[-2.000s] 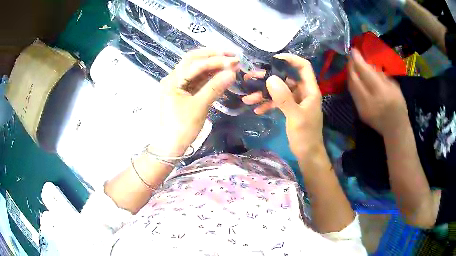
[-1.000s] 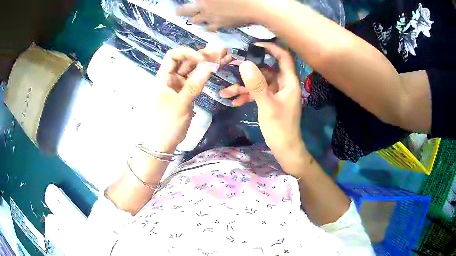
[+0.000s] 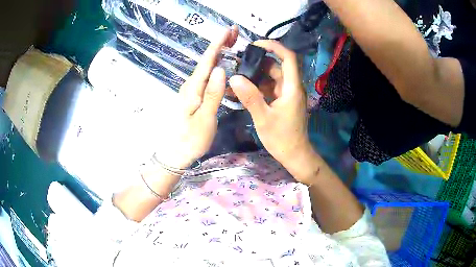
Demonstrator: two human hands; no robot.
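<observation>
A black plug (image 3: 252, 62) with metal prongs is between my two hands. My right hand (image 3: 279, 99) grips it between thumb and fingers, prongs pointing left. My left hand (image 3: 198, 101) is beside the prongs with fingers spread apart and appears to hold nothing. The stack of poly bags (image 3: 86, 133) lies bright white under and left of my left hand. A white unit (image 3: 125, 78) lies on its far side, its near part hidden by my left hand. Bagged units (image 3: 156, 44) lie in a row under glinting film beyond my hands.
An open brown bag carton (image 3: 31, 99) stands at the left. A co-worker's arm (image 3: 396, 57) reaches in from the right. Blue (image 3: 412, 203) and yellow (image 3: 449, 156) crates are at lower right. A white unit (image 3: 65, 203) lies at lower left on the dark-green table (image 3: 21, 177).
My left fingers have opened and straightened away from the plug. My right hand has shifted left with it. The co-worker's arm came in over the bagged units, then moved back up and right.
</observation>
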